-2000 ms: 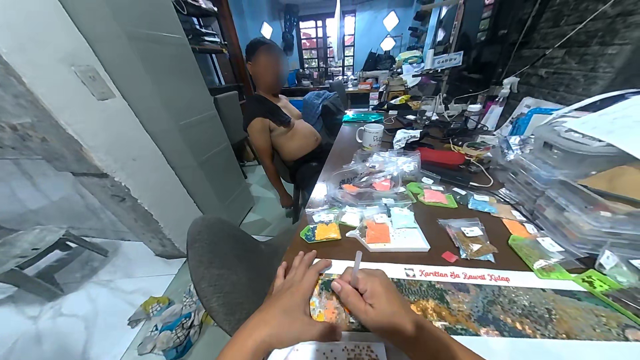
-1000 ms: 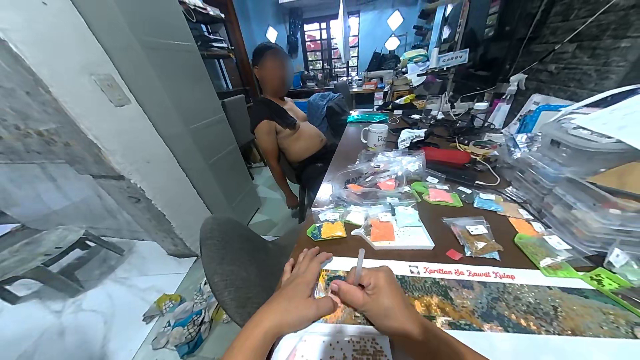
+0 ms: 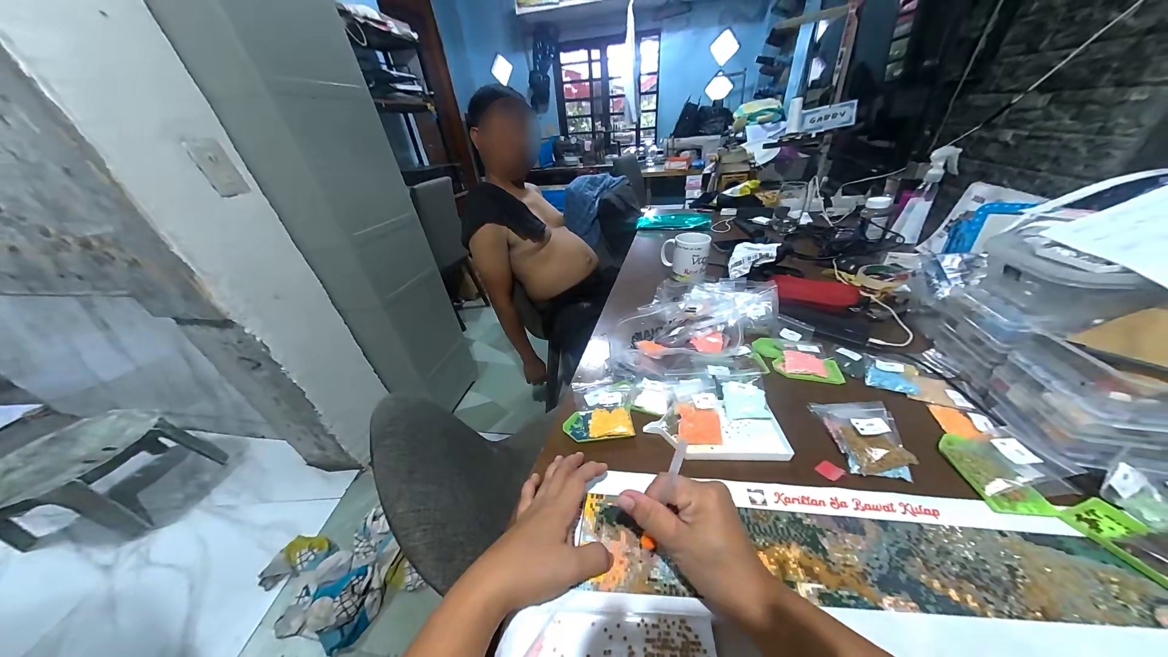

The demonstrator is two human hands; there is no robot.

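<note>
My right hand (image 3: 698, 538) is closed around a slim translucent pen-like tool (image 3: 676, 459), its tip hidden near the canvas. The diamond-painting canvas (image 3: 867, 566) lies across the table edge, with a white border and red lettering along its top. Spread flat, my left hand (image 3: 552, 529) rests on the canvas's left end, holding nothing. Something small and orange (image 3: 648, 542) shows beside my right fingers. Below both hands, a white tray (image 3: 566, 630) contains many small brown beads.
Bags of yellow (image 3: 610, 422) and orange beads (image 3: 700, 425) lie beyond the canvas, near green trays (image 3: 995, 474). A white mug (image 3: 686, 256) stands farther back. Plastic boxes (image 3: 1058, 383) are stacked at right. A person (image 3: 525, 228) sits beyond the grey chair (image 3: 438, 493).
The hands stay over the canvas's left end, the right one still holding the tool. The seated person remains in place. Nothing else has plainly moved.
</note>
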